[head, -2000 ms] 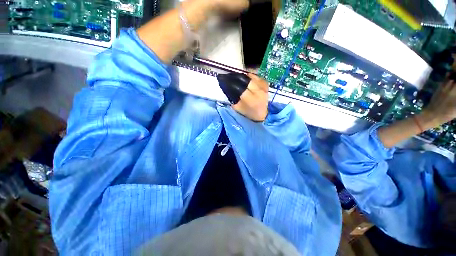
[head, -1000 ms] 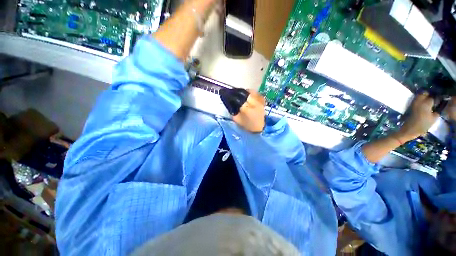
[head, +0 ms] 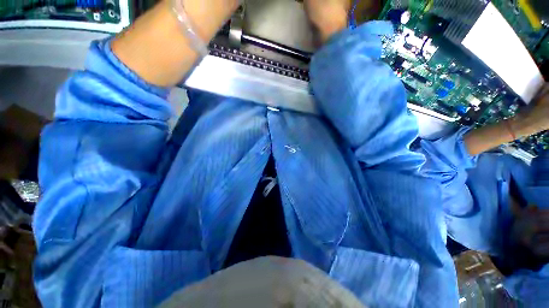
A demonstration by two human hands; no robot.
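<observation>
My left hand [head: 215, 13] is cut off by the top edge; only the part just past the clear wrist band shows. My right hand [head: 328, 13] is also cut off there, blurred, with its fingers out of view. Whether either holds anything is hidden. Between them lies a bare grey metal plate [head: 280, 23]. A large green circuit board [head: 430, 75] with a silver-white heatsink [head: 502, 51] lies to the right of my right sleeve.
A dark conveyor chain [head: 259, 62] and a thin metal rod [head: 274, 47] run along the silver rail [head: 253, 81] before my waist. Another green board [head: 63, 13] is at upper left. A co-worker's forearm [head: 499, 133] reaches over the board's right end.
My right hand has moved up and away from the chain to the top edge. Its black finger covers and the phone are out of view. The right board shows farther right.
</observation>
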